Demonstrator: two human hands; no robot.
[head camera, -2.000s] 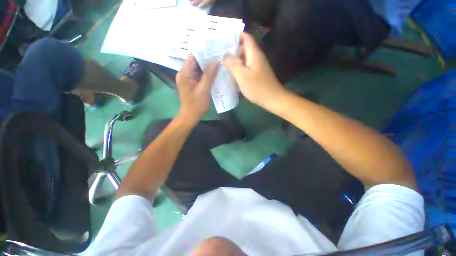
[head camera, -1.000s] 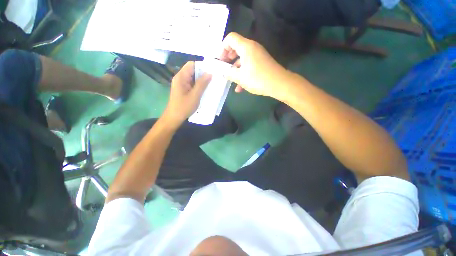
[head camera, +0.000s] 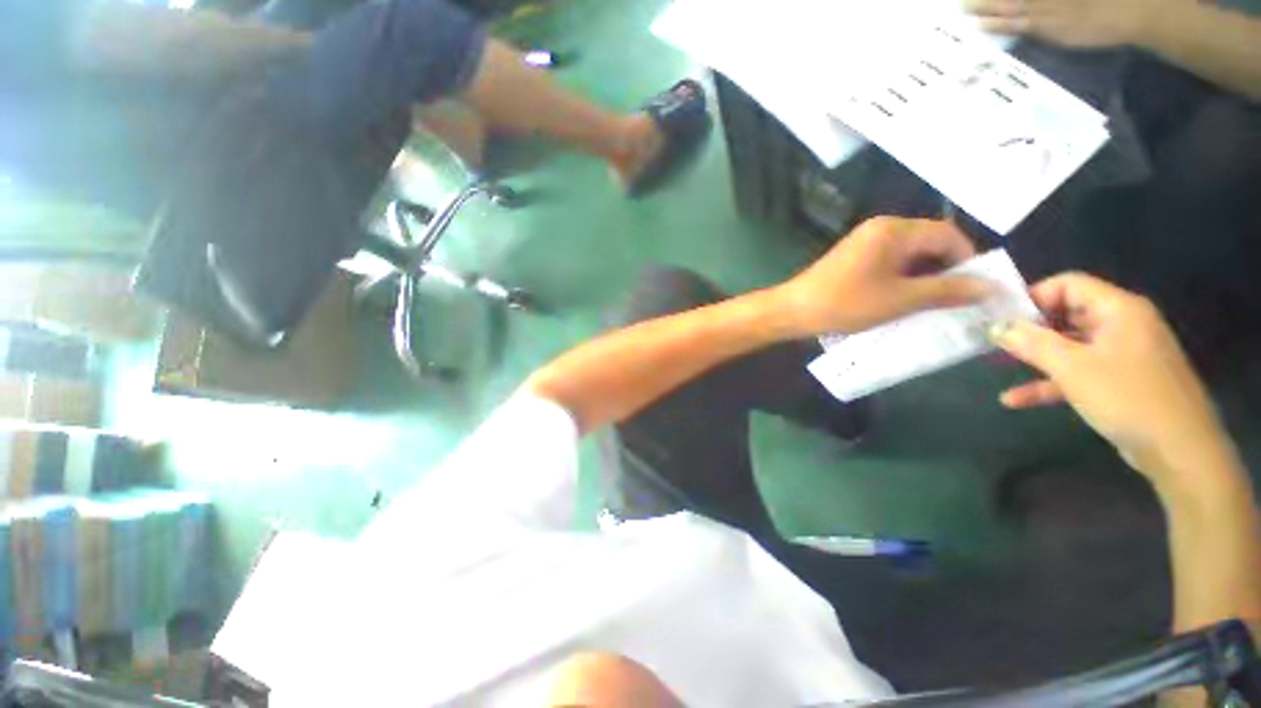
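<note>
A folded leaflet (head camera: 906, 349), a narrow white strip, is held in the air above the wearer's knees. My left hand (head camera: 885, 277) grips its upper side, with the fingers curled over it. My right hand (head camera: 1106, 362) pinches its right end between thumb and fingers. Faint print shows on the strip. A pile of white printed sheets (head camera: 968, 118) lies just beyond my hands, with rows of short black marks on top.
A dark box (head camera: 781, 166) is under the sheets. Another person's hand (head camera: 1058, 17) rests at the pile's far edge. A chrome chair base (head camera: 415, 270) and a person's shoe (head camera: 675, 136) are at the left. A blue-and-white pen (head camera: 864, 548) shows low between the legs. Cardboard boxes (head camera: 256, 339) stand far left.
The view has turned left, so hands and pile now appear further right. The leaflet now lies nearly crosswise instead of upright, still between both hands.
</note>
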